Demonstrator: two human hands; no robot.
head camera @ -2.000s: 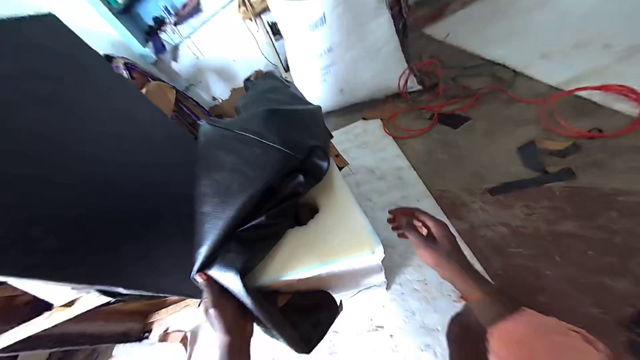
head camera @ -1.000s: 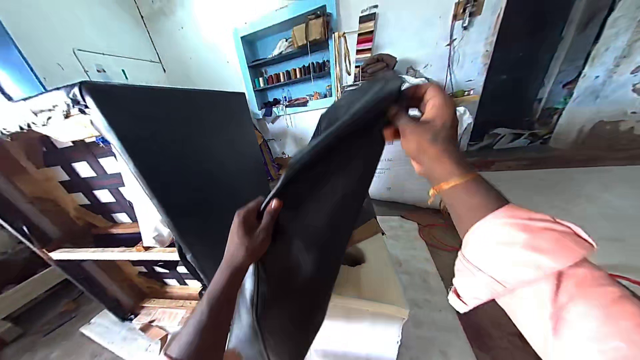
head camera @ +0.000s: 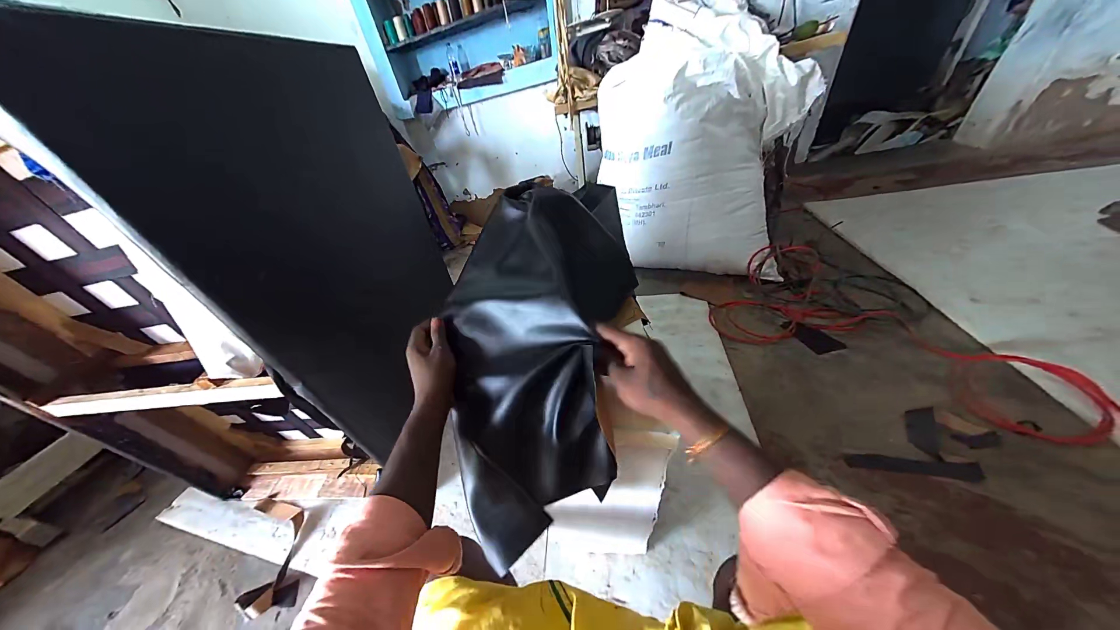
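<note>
Black leather-like upholstery material (head camera: 525,350) lies draped and creased over a pale foam block (head camera: 643,429), its near corner hanging towards me. My left hand (head camera: 431,363) grips the material's left edge, thumb on top. My right hand (head camera: 643,372) is slightly blurred at the right edge, with the material pinched in its fingers. Beneath the right side the foam shows, with white layered material (head camera: 612,516) at its near end. A large black-covered panel (head camera: 236,192) of a furniture frame stands close on the left.
The frame's wooden slats and woven dark straps (head camera: 79,254) face left. A big white sack (head camera: 687,166) stands behind, beside a coiled red cable (head camera: 779,306). Black offcuts (head camera: 914,468) lie on the right floor. Blue wall shelves (head camera: 455,52) hold thread spools.
Both hands have come down from where they held the black material raised a second ago. The material now lies over the foam, spread between my hands. The view has tilted down.
</note>
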